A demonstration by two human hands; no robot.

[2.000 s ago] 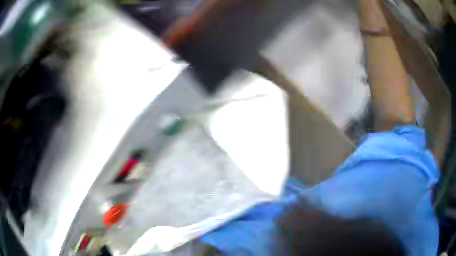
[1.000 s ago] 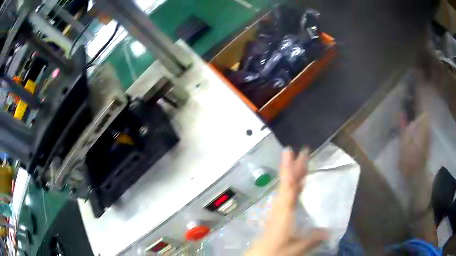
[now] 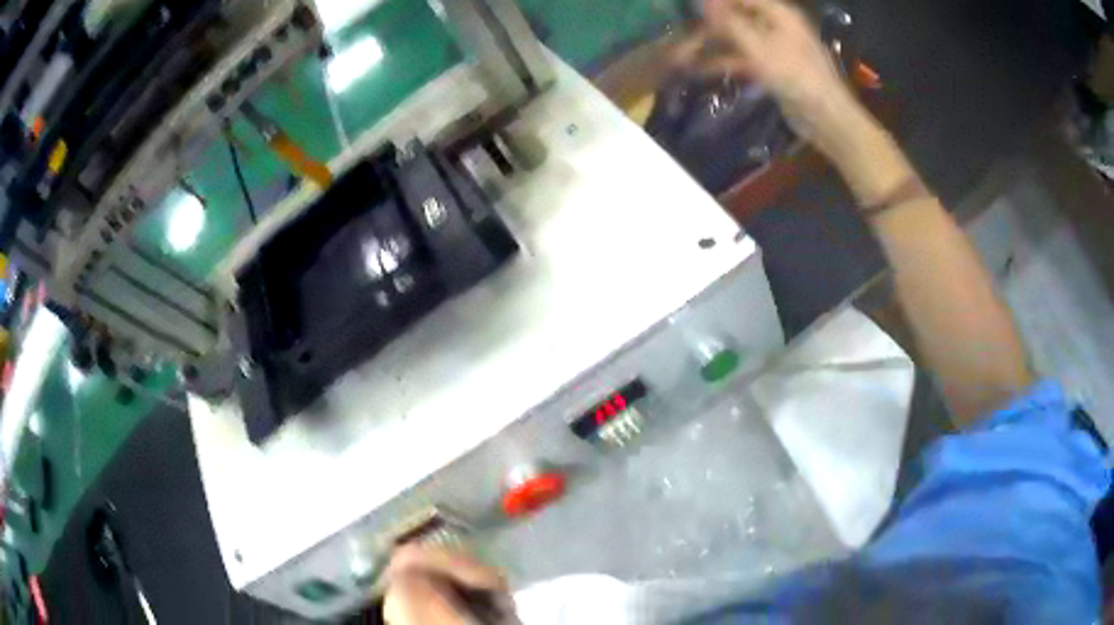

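Note:
The black fixture (image 3: 367,263) sits on the white top of the press (image 3: 574,263). A dark, glossy flat surface with bright reflections shows in its recess; whether it is a separate housing shell is hard to tell. My right hand (image 3: 776,61) is over the orange-brown parts bin (image 3: 776,195), which holds dark bagged pieces. Its fingers look spread, with nothing visible in them, though blurred. My left hand (image 3: 440,588) is at the bottom edge, by the left controller panel, partly cut off. Its fingers are curled and its grip is unclear.
The machine front has a green button (image 3: 718,363), a display with red digits (image 3: 608,413) and a red-orange knob (image 3: 534,490). Another green button (image 3: 318,590) is at the left end. Clear film hangs in front. A carton with white sheets (image 3: 1063,263) is at the right.
The view has shifted over the machine. My right hand has come from the carton side to the bin. My left hand has moved from near the right green button to the left controller.

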